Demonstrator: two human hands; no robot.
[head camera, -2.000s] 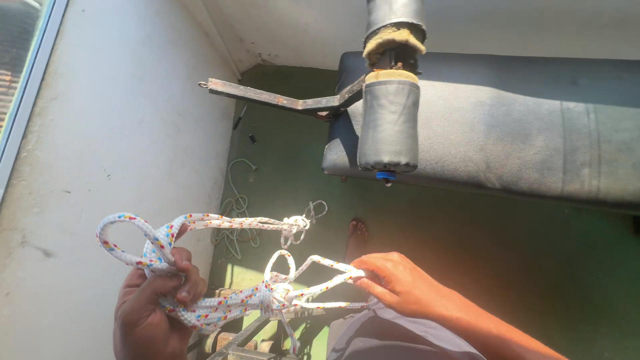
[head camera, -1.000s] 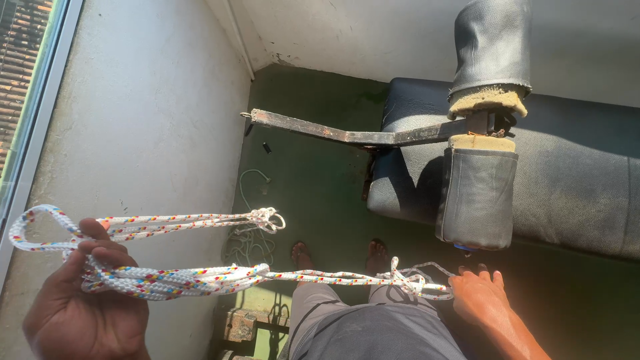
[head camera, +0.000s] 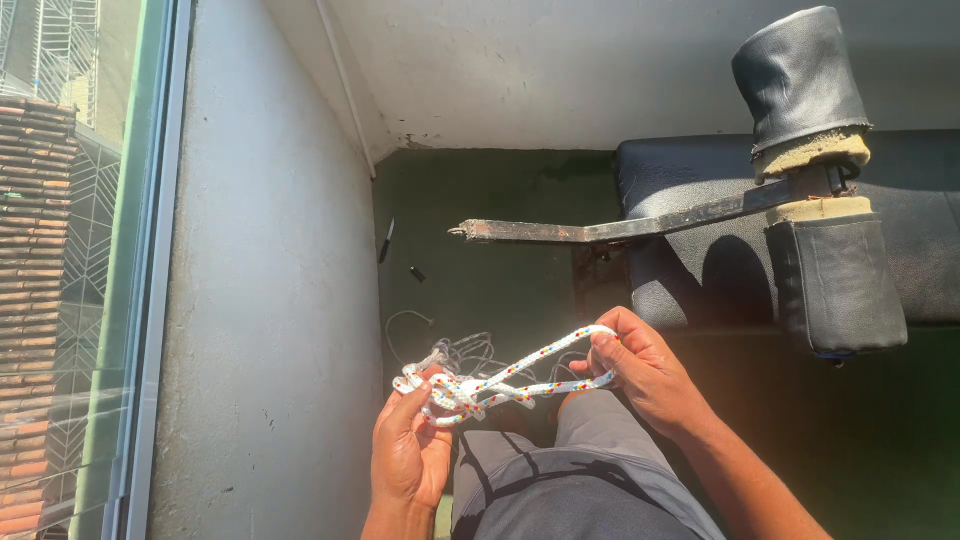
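Note:
A white braided rope with red, yellow and blue flecks (head camera: 555, 346) is stretched between my two hands above my lap. My left hand (head camera: 412, 442) holds its bunched, knotted part, with the thumb pressed on top. Between the thumb and fingers of my right hand (head camera: 637, 367) is the end of a long loop of the same rope. Behind the knot, a tangle of thinner greyish cord (head camera: 480, 352) shows; whether it hangs from the rope or lies on the floor I cannot tell.
A rusty metal arm with padded rollers (head camera: 525, 231) juts out above a black padded bench (head camera: 660, 180). On the green floor by the left wall lie a knife (head camera: 386, 241), a small dark object (head camera: 417, 274) and a thin cable (head camera: 390, 330). A glass window (head camera: 90, 300) is at far left.
My hands have come closer together, and the rope, stretched wide one second ago, is now a short bunch with one loop. The view has shifted.

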